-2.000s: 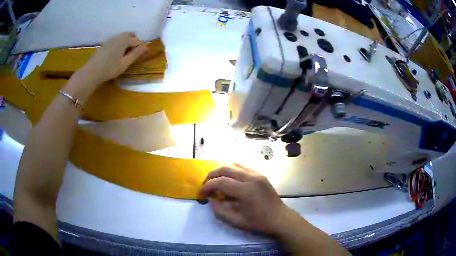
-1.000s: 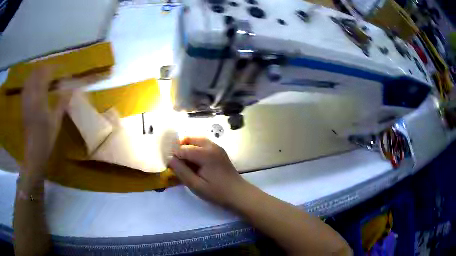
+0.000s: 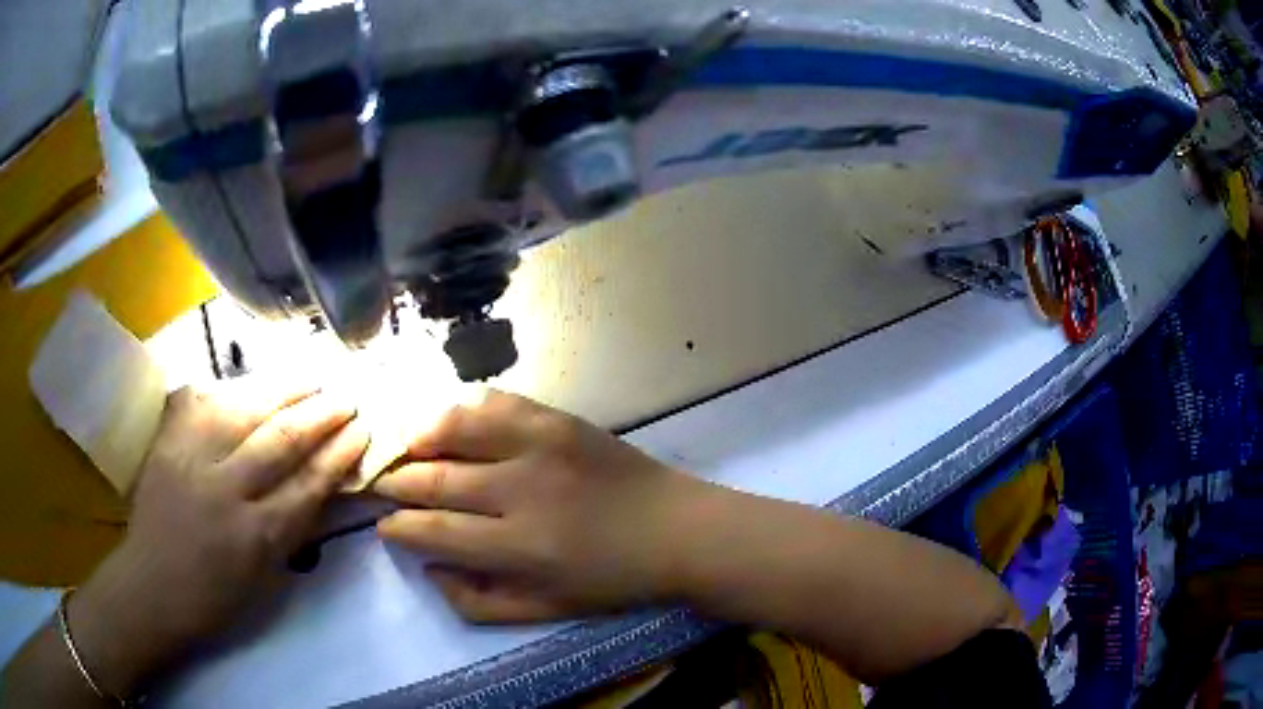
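My left hand (image 3: 243,485) lies flat with fingers spread on the pale backing strip (image 3: 100,388), just left of the lamp glare. My right hand (image 3: 520,506) pinches the strip's right end near the presser foot area. The mustard band (image 3: 56,499) lies to the left, partly under the pale strip and my left hand. The sewing machine (image 3: 693,132) stands over the work. Its needle is lost in the glare, so I cannot tell if it touches the fabric.
The machine bed (image 3: 720,298) runs to the right. Orange-red handled scissors (image 3: 1064,277) lie at its far end. A grey ruler-like strip (image 3: 956,464) edges the table. Stacked mustard pieces (image 3: 49,187) are at the upper left. Mustard and purple scraps (image 3: 1032,533) show below the right edge.
The view has moved closer to the machine head. My left hand has come from the far left to beside my right hand, and both are now at the pale strip near the needle area.
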